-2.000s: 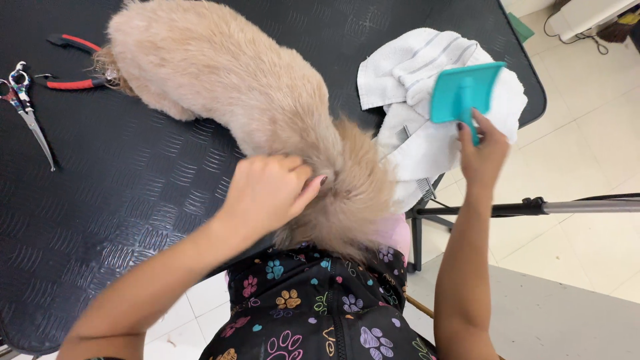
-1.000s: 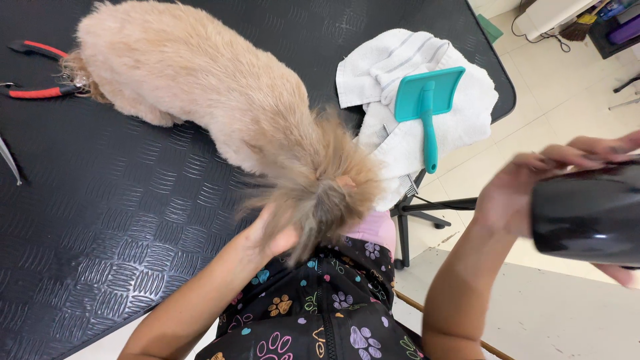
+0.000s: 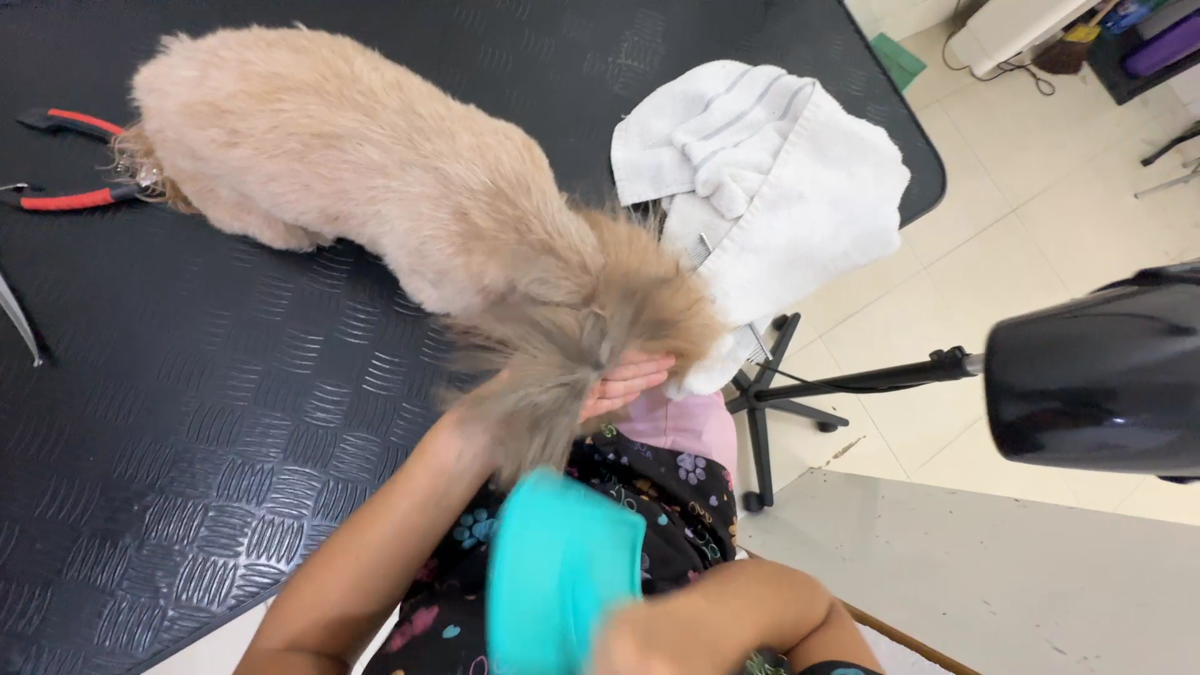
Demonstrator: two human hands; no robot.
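Note:
A small animal with a close-clipped tan body [image 3: 375,141] and long fluffy head hair lies on the black textured grooming table [image 3: 122,450]. My left hand [image 3: 628,382] is under the long hair at its head, fingers extended and partly hidden by fur. At the lower middle, my right hand [image 3: 666,637], blurred, is closed on a teal slicker brush [image 3: 558,572], just below the long hair. The barrel of a black dryer [image 3: 1097,366] on a stand points toward the head from the right.
A white towel [image 3: 787,178] with metal comb teeth showing beside it lies at the table's right edge. Red-handled pliers-type clippers [image 3: 75,200] are by the animal's rear, and a scissor blade [image 3: 19,314] at far left. The dryer's wheeled stand [image 3: 769,403] is on the tiled floor.
The brush has gone from the towel, where it lay a second ago, into my right hand. That hand has left the dryer, which now stands at the right. The long hair is spread toward my lap.

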